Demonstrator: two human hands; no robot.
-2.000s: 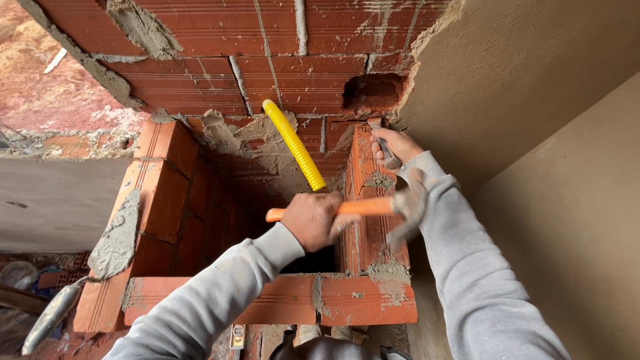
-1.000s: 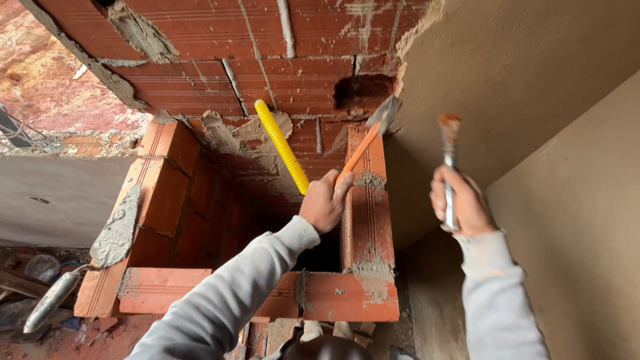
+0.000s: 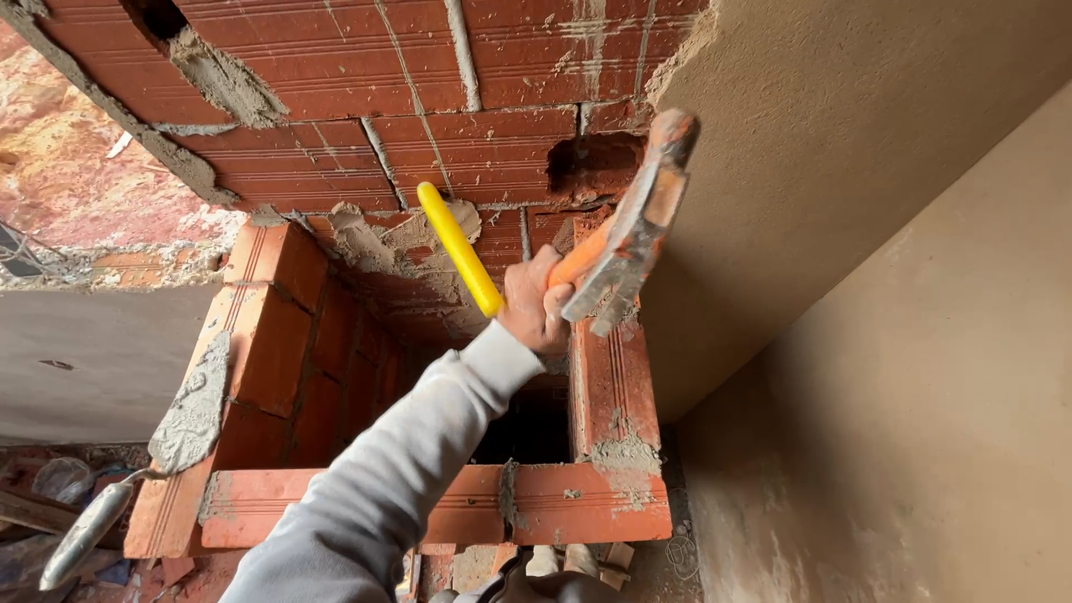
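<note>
My left hand (image 3: pixel 538 300) grips the orange handle of a claw hammer (image 3: pixel 641 226). The hammer's metal head is raised over the right-hand wall of a red hollow-brick shaft (image 3: pixel 615 385), beside the rough hole (image 3: pixel 595 166) in the brick wall behind. A yellow corrugated conduit (image 3: pixel 456 247) stands up out of the shaft, its lower end hidden behind my left hand. On the left-hand wall of the shaft lies a pointing trowel (image 3: pixel 188 419) loaded with grey mortar, its metal handle sticking out past the edge. My right hand is out of view.
A rendered wall (image 3: pixel 821 151) rises at the right, close to the shaft. The front bricks (image 3: pixel 461 507) form a low edge nearest me, above my shoes. Rubble, a board (image 3: pixel 38 511) and a plastic bag (image 3: pixel 63 480) lie at the lower left.
My right hand, which held a metal chisel-like tool, has left the view after moving away from the brickwork to the right. The hammer in my left hand has turned and its head is raised.
</note>
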